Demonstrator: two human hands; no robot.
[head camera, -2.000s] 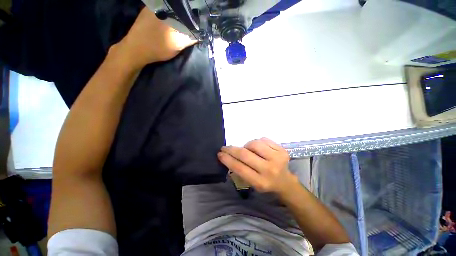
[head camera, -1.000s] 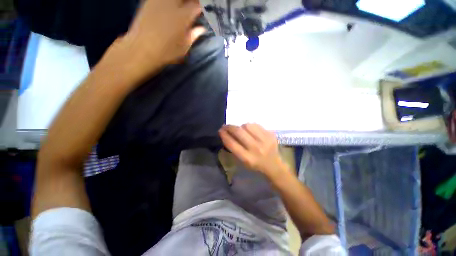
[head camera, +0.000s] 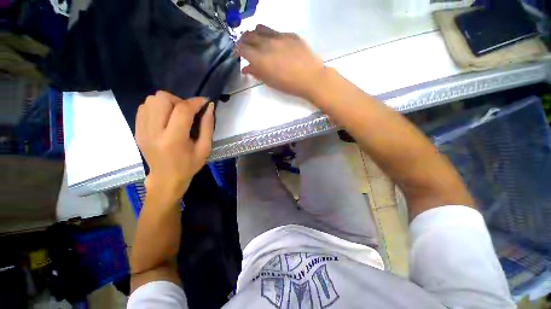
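Note:
The black garment piece (head camera: 163, 57) lies on the white table left of the needle and hangs over the front edge. My left hand (head camera: 172, 130) pinches a fold of the black cloth near the table's front edge, between thumb and fingers. My right hand (head camera: 281, 60) is at the cloth's right edge just below the presser foot (head camera: 231, 37), with fingertips at the cloth; its exact grip is unclear. The blue round part (head camera: 233, 17) shows beside the needle area at the top.
A smartphone (head camera: 496, 27) lies on a beige tray (head camera: 456, 45) at the table's right end. The ruler-like table edge (head camera: 278, 134) runs across. A blue-grey mesh basket (head camera: 507, 175) stands lower right. Blue crates (head camera: 103, 253) and dark cloth are lower left.
My left hand has come down from the needle area to the front part of the cloth. My right hand has moved up to just below the presser foot. The view has turned and shifted.

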